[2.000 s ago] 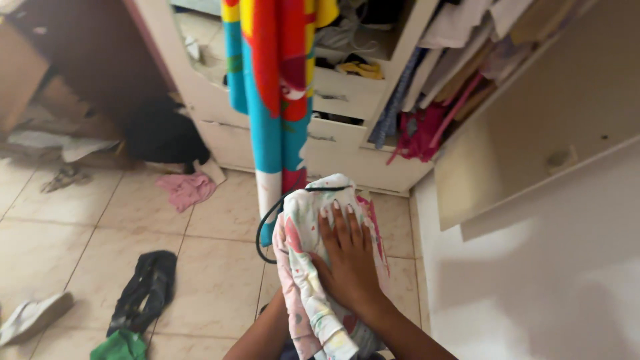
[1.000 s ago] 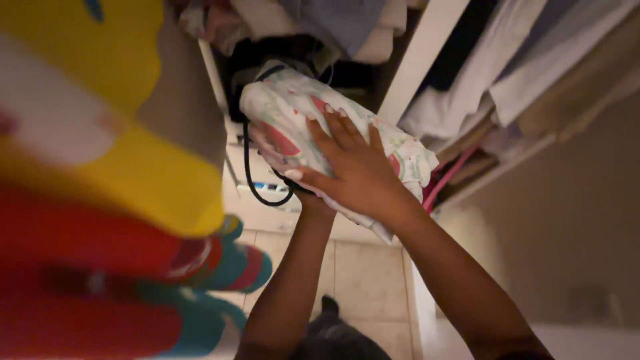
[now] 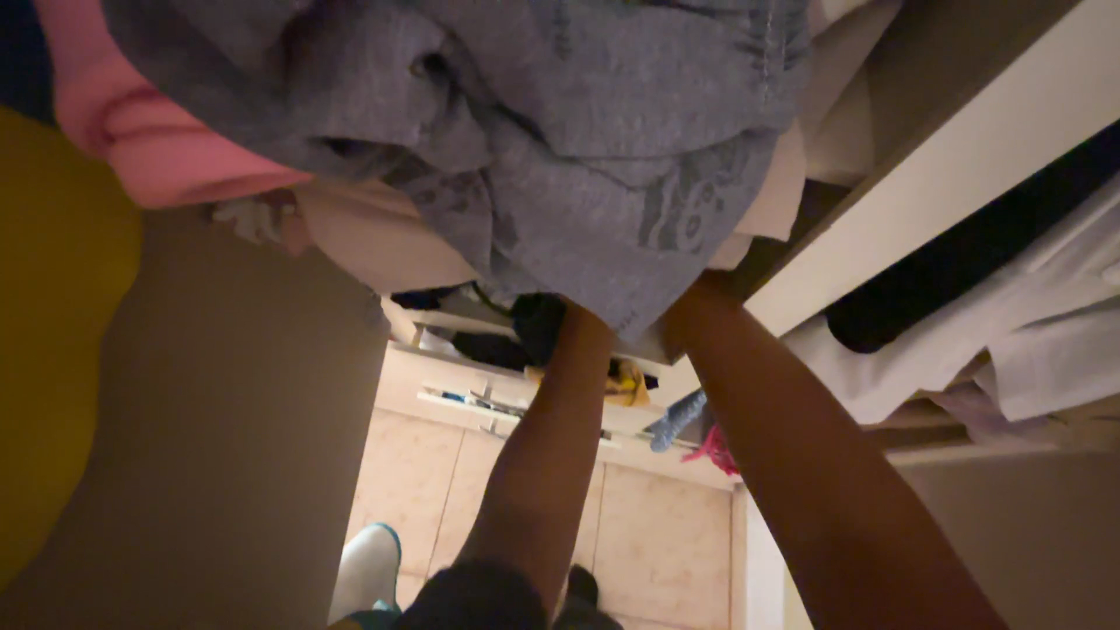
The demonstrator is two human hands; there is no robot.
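Observation:
A grey printed garment (image 3: 560,157) hangs over the edge of a wardrobe shelf and fills the upper middle of the view. My left forearm (image 3: 547,455) and my right forearm (image 3: 796,455) reach up into the shelf space below and behind it. Both hands are hidden past the wrists, so what they hold or touch cannot be seen. The white patterned cloth bundle does not show. A pink garment (image 3: 175,157) lies left of the grey one, and pale peach cloth (image 3: 376,232) sticks out beneath it.
A white upright panel (image 3: 927,157) divides the shelf from white clothes (image 3: 945,350) on the right. Below are open drawers (image 3: 472,363) with dark and yellow clothing. Yellow fabric (image 3: 61,350) hangs close at the left, beside a door-like panel (image 3: 236,394). A light shoe (image 3: 367,569) shows below on the tiles.
Both hands, which held the white patterned bundle between them, have moved up and forward out of sight behind the grey garment. The bundle is no longer visible. The view is closer to the shelf.

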